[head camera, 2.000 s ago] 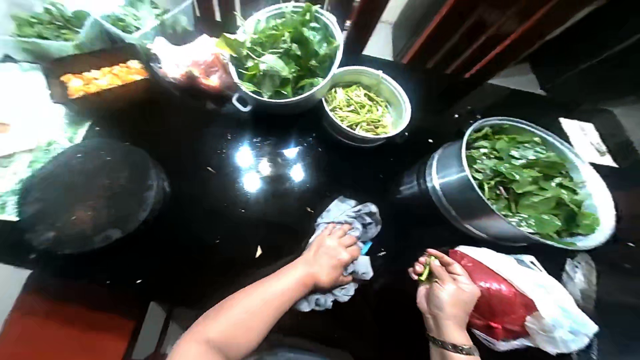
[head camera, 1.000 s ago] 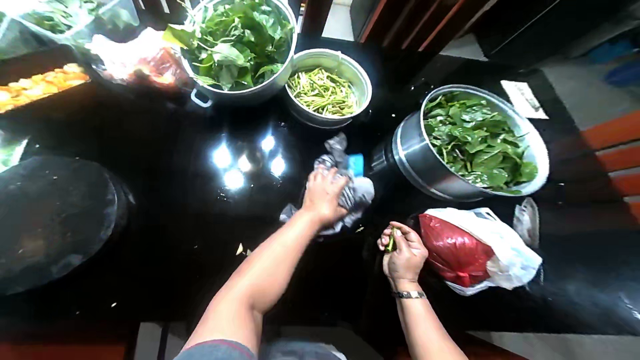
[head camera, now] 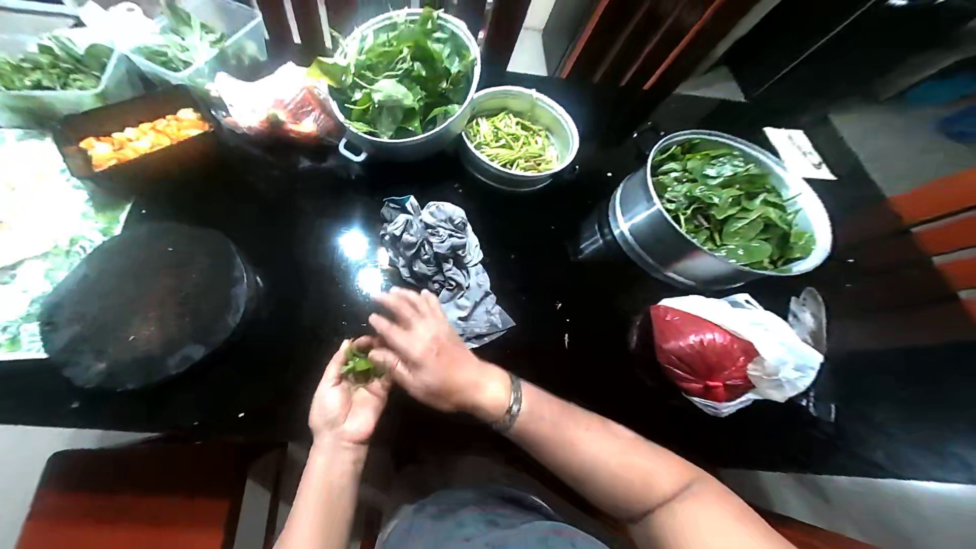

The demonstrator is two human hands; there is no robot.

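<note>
My left hand (head camera: 347, 404) is palm up near the table's front edge, with green leaf scraps (head camera: 360, 364) in its cupped fingers. Over it reaches my right hand (head camera: 427, 352), a bracelet on its wrist, its blurred fingers apart beside the scraps. Whether it touches them is hard to tell. A crumpled grey cloth (head camera: 446, 267) lies on the glossy black table (head camera: 305, 305) just beyond my hands. Leafy greens fill a large metal pot (head camera: 648, 244) at the right and a white two-handled pot (head camera: 450, 141) at the back. Between them, a smaller pot (head camera: 511, 181) holds cut green stems.
A round dark board (head camera: 149, 305) lies at the left. Behind it are a black tray (head camera: 76, 149) of orange pieces, plastic containers (head camera: 91, 99) of greens and a plastic bag (head camera: 274, 99). A red and white bag (head camera: 709, 354) sits at the right. Small scraps dot the table.
My left hand has let go of the grey cloth and moved toward the table's front edge. My right hand, which held a green bit beside the red bag, has moved left to it.
</note>
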